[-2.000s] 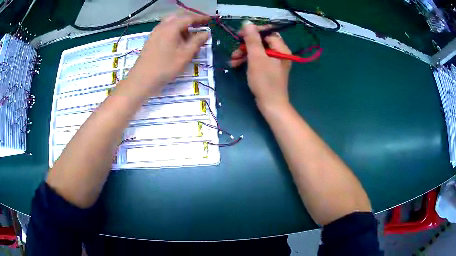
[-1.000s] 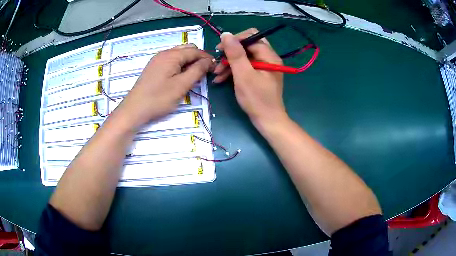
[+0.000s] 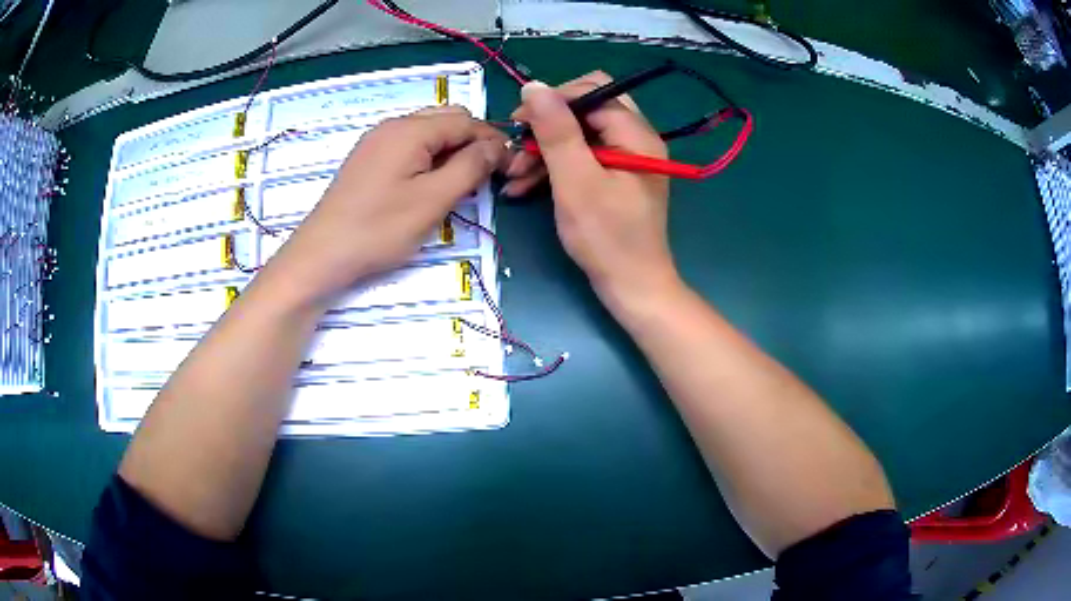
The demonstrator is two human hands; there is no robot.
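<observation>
My right hand (image 3: 611,200) holds the red test probe (image 3: 648,161) and the black test probe (image 3: 620,88), with their tips at the fingertips of my left hand (image 3: 411,188). My left hand pinches a small white lead connector (image 3: 510,143) above the blister tray's upper right edge. The white blister tray (image 3: 498,399) holds two columns of pouch cells (image 3: 376,399) with yellow tape (image 3: 466,279) at their wire ends. Several thin lead wires (image 3: 529,376) hang over its right edge. My left hand and forearm hide the tray's middle.
Stacked trays (image 3: 24,258) stand at the far left and more (image 3: 1057,188) at the far right. Red and black test leads (image 3: 440,24) run to the back. A black cable (image 3: 752,47) lies along the far rail. A red stool (image 3: 992,511) is below the mat's front right edge.
Since two seconds ago, both hands have come together at the tray's upper right edge, with the probe tips now at the left fingertips. The tray appears lower in view. Little differs from one second ago.
</observation>
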